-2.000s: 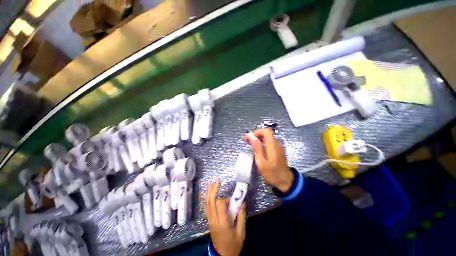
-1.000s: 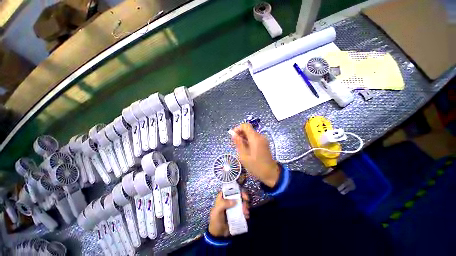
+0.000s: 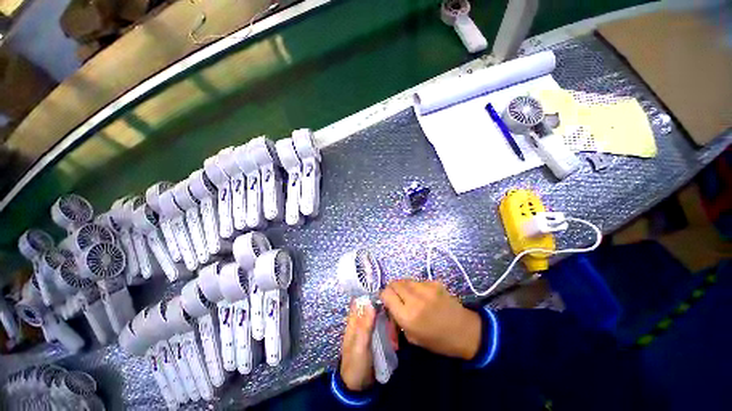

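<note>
My left hand (image 3: 358,350) holds a white handheld fan (image 3: 380,345) by its handle near the bench's front edge, with the round grille head up and turned partly sideways. My right hand (image 3: 429,315) has its fingertips at the fan's side, just below the head. A thin white charging cable (image 3: 479,292) runs from the adapter (image 3: 549,225) on the yellow power block (image 3: 523,218) towards my right hand. The plug is hidden by the fingers, so I cannot tell whether it is in the fan.
Rows of white fans (image 3: 233,290) lean together at left. A small dark shiny item (image 3: 416,196) lies mid-bench. Paper (image 3: 461,150), a blue pen (image 3: 504,131), a single fan (image 3: 551,154) and a yellow sheet (image 3: 630,128) are at upper right. A green conveyor (image 3: 265,92) runs behind, carrying one fan (image 3: 465,27).
My right hand has come down from above the fan to its side, and the cable has moved with it. The fan's head has turned from facing the camera to partly sideways.
</note>
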